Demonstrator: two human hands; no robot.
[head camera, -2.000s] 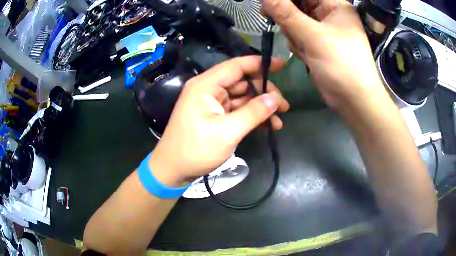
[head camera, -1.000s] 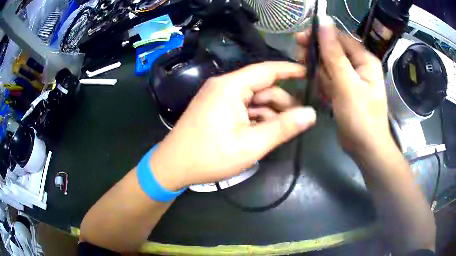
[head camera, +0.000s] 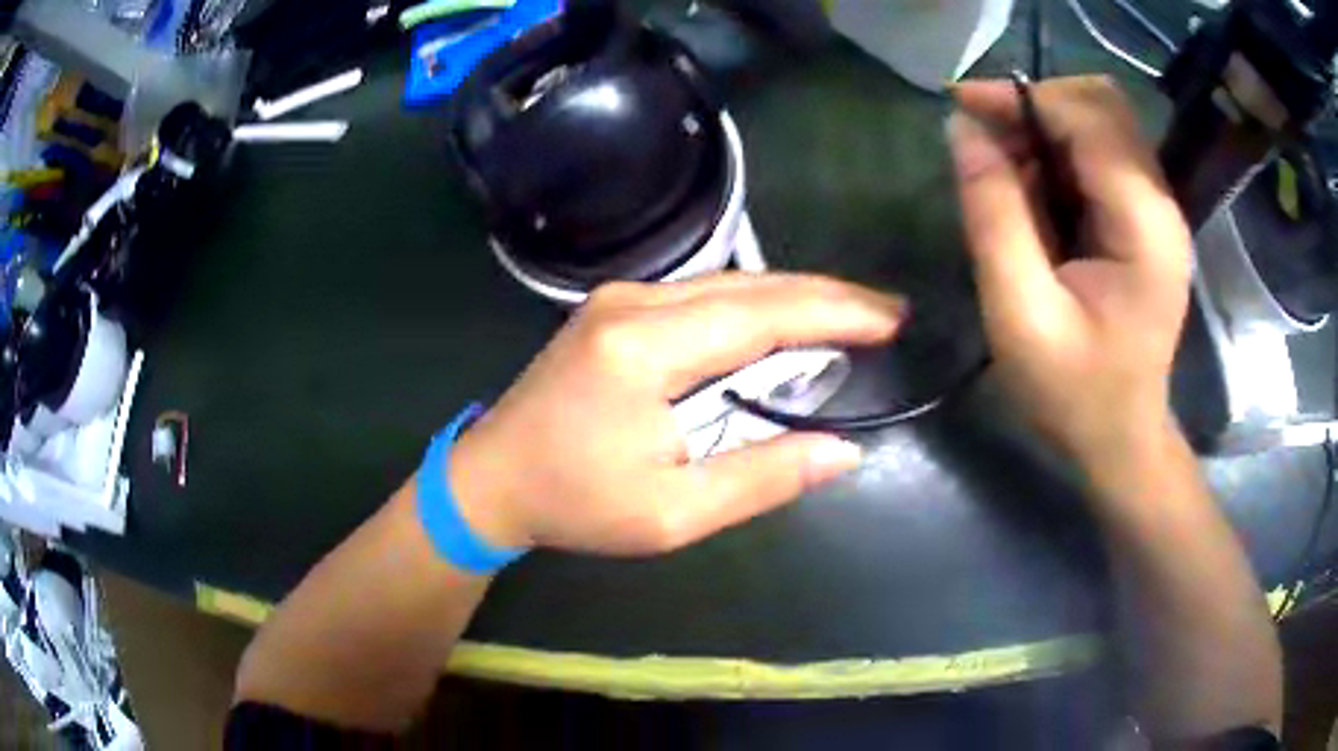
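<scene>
The camera's glossy black ball head (head camera: 594, 147) lies on the mat in a white collar, upper centre. Its white bracket foot (head camera: 807, 382) lies below it, partly hidden by my hand. A black cable (head camera: 880, 421) comes out of the foot and curves right and up to my right hand. My left hand (head camera: 660, 411), with a blue band on the wrist, is over the foot, thumb and fingers spread on either side of it; firm contact cannot be told. My right hand (head camera: 1071, 250) is raised at the right, fingers closed on a dark cable whose end is hidden.
A blue tray (head camera: 477, 52) is behind the ball head. Two white sticks (head camera: 294, 131) lie upper left. A small part with red leads (head camera: 170, 445) lies at left. A black cylindrical holder (head camera: 1233, 110) and a white bracket (head camera: 1265, 367) stand at right. Yellow tape (head camera: 763, 675) marks the front edge.
The view has shifted downward. My left hand has left the hanging cable and moved down over the bracket foot. My right hand has moved right, still with the cable.
</scene>
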